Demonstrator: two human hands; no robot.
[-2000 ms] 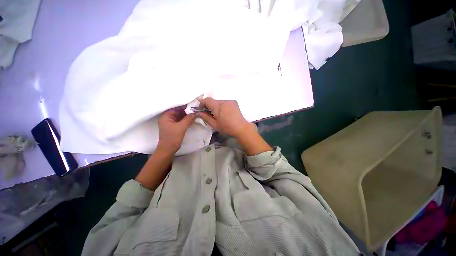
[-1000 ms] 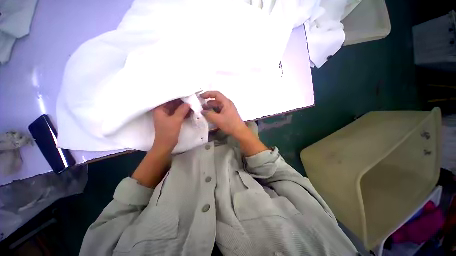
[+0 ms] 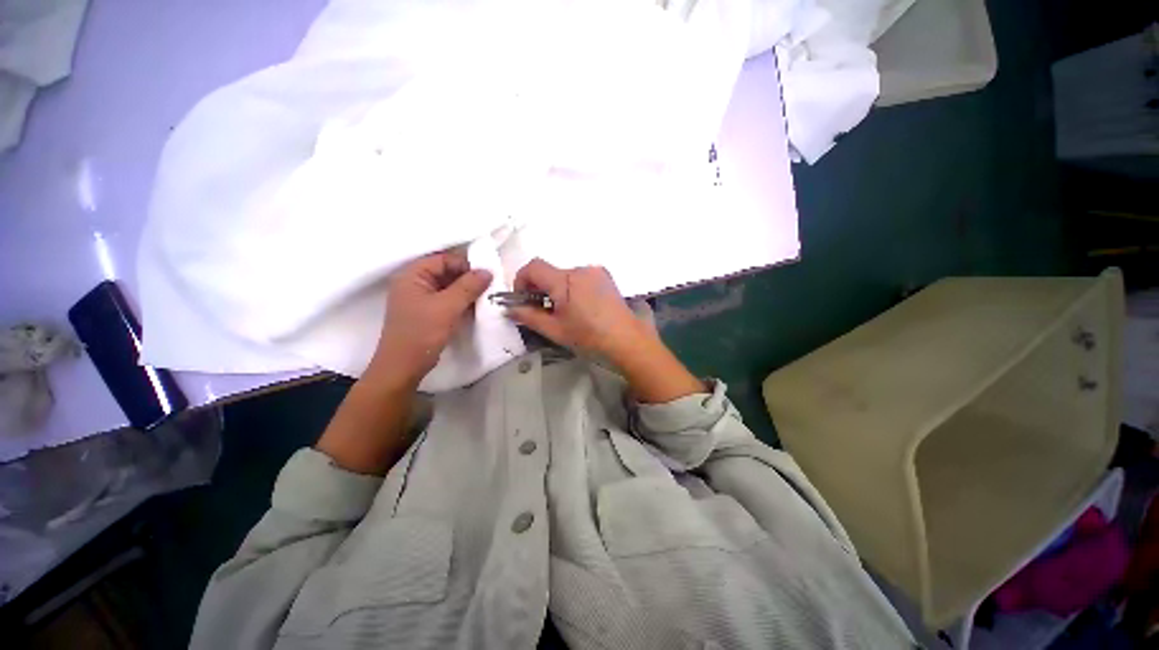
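A bulky white garment [image 3: 305, 191] lies over the pale table, its near edge hanging at the table's front. My left hand [image 3: 426, 311] pinches a folded edge of it between thumb and fingers. My right hand [image 3: 585, 311] holds a small dark metal tool, perhaps thread snips [image 3: 524, 300], its tip pointing left at the pinched edge. Small dark spots show on the edge below the tip. Overexposure hides most of the garment's detail.
A black phone [image 3: 127, 353] lies at the left on the pale table [image 3: 76, 241]. More white cloth [image 3: 32, 57] lies at the upper left. A large cream bin [image 3: 877, 394] stands at the right, another cream container [image 3: 941, 57] at the upper right. Clear plastic [image 3: 115, 489] is at the lower left.
The dark tool, hidden in my right hand a second ago, now shows at the garment edge. My left hand has shifted slightly along the edge, which now stands up between both hands.
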